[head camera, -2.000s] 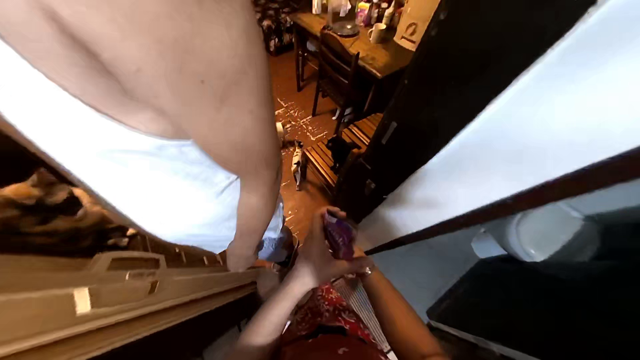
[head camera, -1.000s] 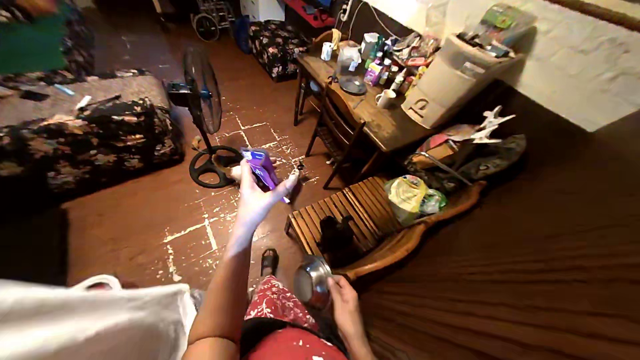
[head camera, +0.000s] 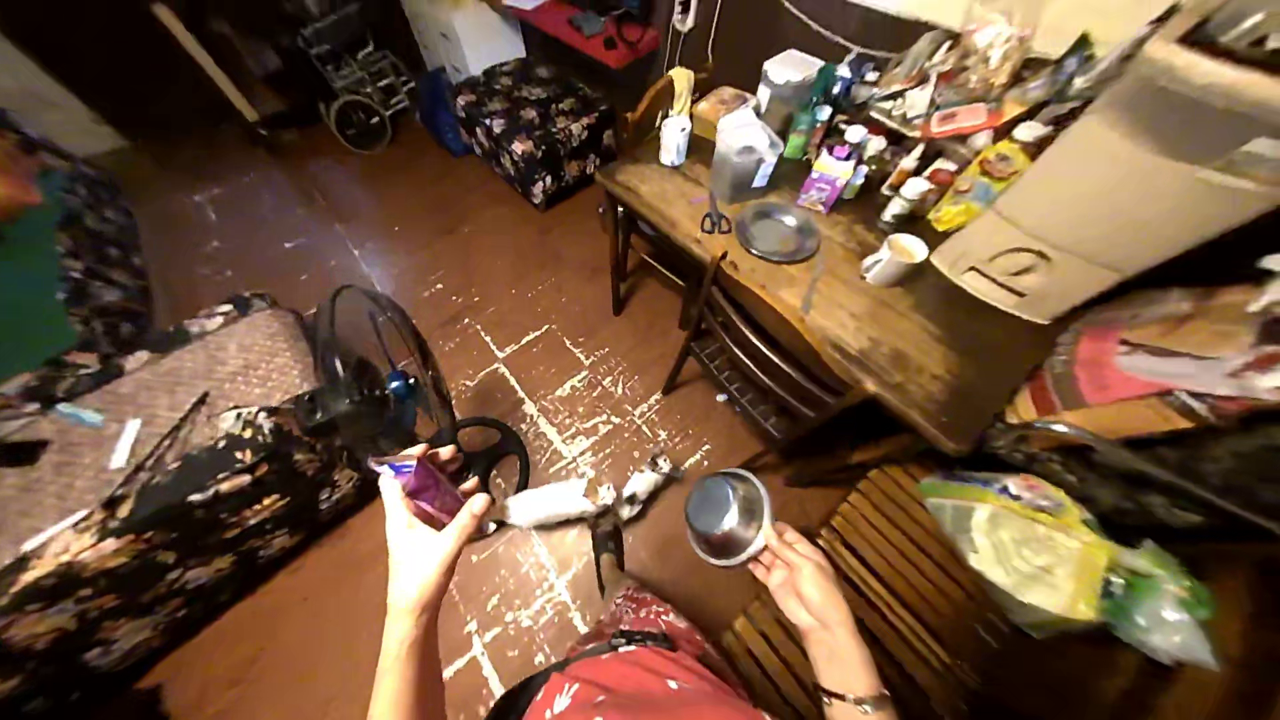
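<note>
A purple packet (head camera: 428, 490) is gripped in my left hand (head camera: 425, 540), raised at the left of centre. My right hand (head camera: 800, 575) holds a small metal bowl (head camera: 728, 517) by its rim, to the right of my legs. Between the two hands, lower down on the floor, are a mostly white cat (head camera: 550, 502) and a smaller white and dark cat (head camera: 645, 485), close to my foot. The inside of the packet does not show.
A pedestal fan (head camera: 385, 370) stands beside a floral sofa (head camera: 240, 480) on the left. On the right, a wooden table (head camera: 860, 330) carries a metal plate (head camera: 778, 232), scissors (head camera: 715, 222) and a mug (head camera: 895, 260). A slatted wooden bench (head camera: 900, 560) bears plastic bags (head camera: 1030, 560).
The view has swung from a doorway beside another person into the room. My right hand and the bowl have moved up since one second ago. The packet stays in my left hand.
</note>
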